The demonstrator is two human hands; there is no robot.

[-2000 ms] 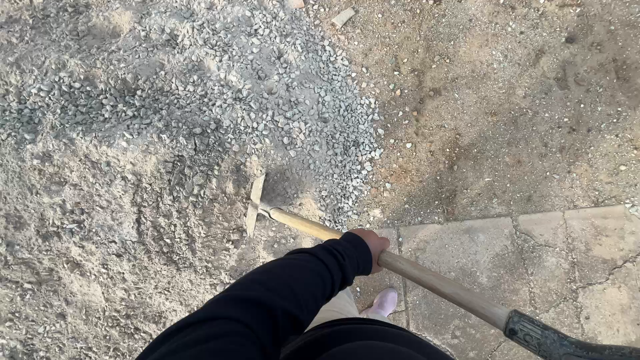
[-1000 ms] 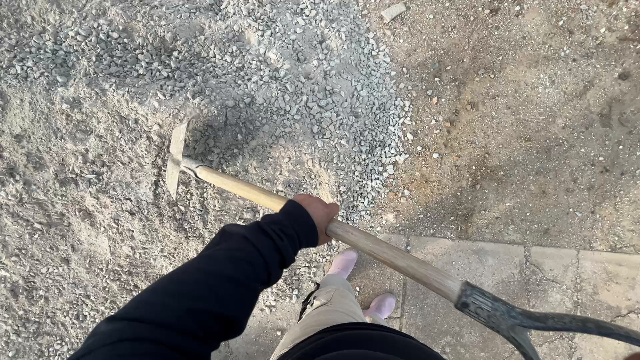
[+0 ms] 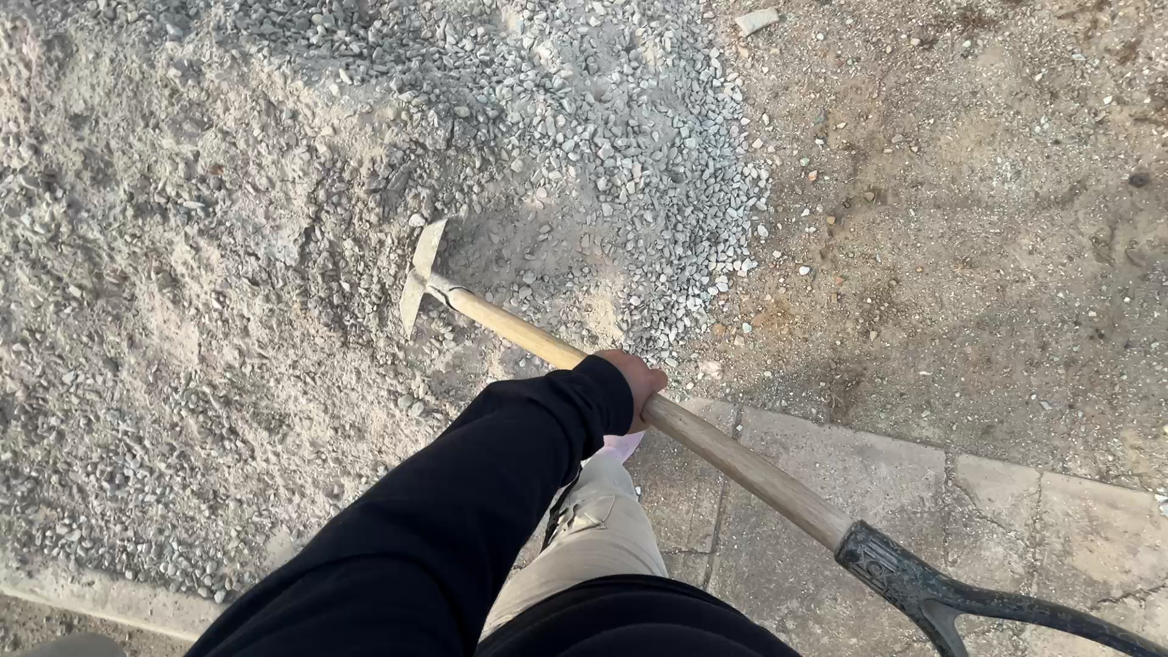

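Note:
My left hand (image 3: 634, 388) is closed around the middle of the wooden shaft of a shovel (image 3: 748, 465), its dark sleeve reaching up from the lower left. The shovel's metal blade (image 3: 422, 274) is seen nearly edge-on, against the grey gravel heap (image 3: 301, 192), at the left end of the shaft. At the lower right, the shaft ends in a black, forked handle grip (image 3: 899, 570), partly cut off by the frame edge. My right hand is outside the view. How deep the blade sits in the gravel cannot be told.
Loose gravel (image 3: 675, 182) ends in a curved edge beside brown, stony ground (image 3: 958, 228). Cracked concrete paving (image 3: 821, 484) lies at the lower right. A pale stone piece (image 3: 756, 21) is at the top. A concrete curb (image 3: 109, 602) runs along the lower left; a pink shoe (image 3: 623, 445) shows below my hand.
Between the first two frames the shovel blade moved left, farther over the gravel; since then it has come back slightly to the right. My left hand has kept its hold on the shaft.

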